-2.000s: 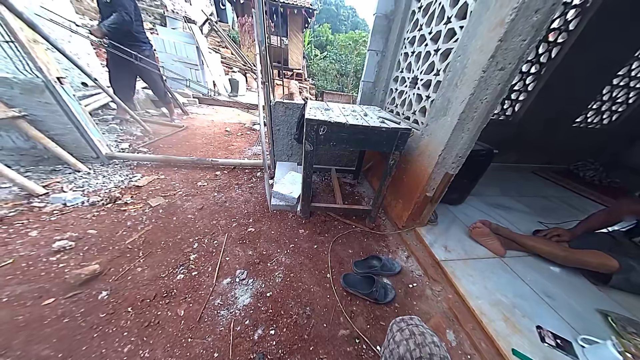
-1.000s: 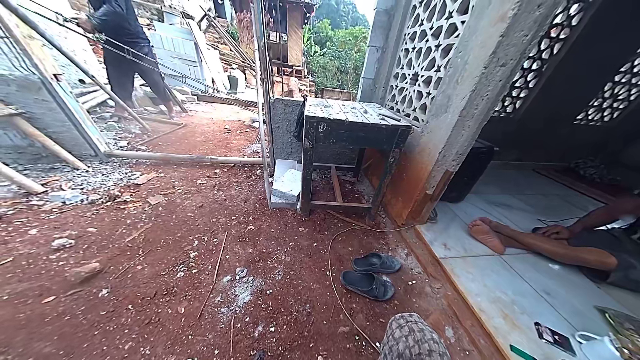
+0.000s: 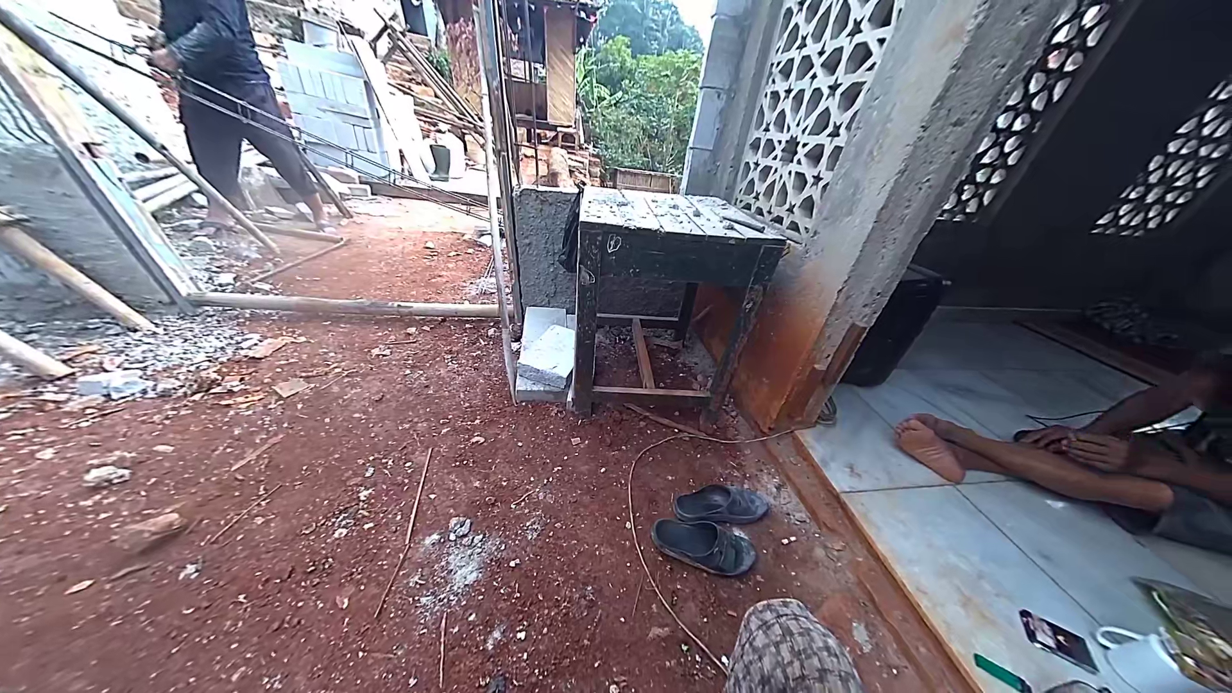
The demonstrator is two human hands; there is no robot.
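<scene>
Neither my left hand nor my right hand is in view. My knee in checked cloth (image 3: 791,650) shows at the bottom edge. In front of it, a pair of dark slip-on sandals (image 3: 707,547) lies on the red soil beside a thin cable (image 3: 635,520). To the right, on the tiled floor, are a phone (image 3: 1057,640), a white mug (image 3: 1145,662) and a green object (image 3: 1001,672). A worn wooden table (image 3: 674,255) stands farther off, with light blocks (image 3: 547,356) stacked by its left leg.
A person (image 3: 1078,457) sits on the tiles at right, legs stretched out. Another person (image 3: 217,96) stands at upper left near thin rods. A bamboo pole (image 3: 346,306) lies across the ground. The raised floor edge (image 3: 866,558) and a concrete pillar (image 3: 895,164) border the soil.
</scene>
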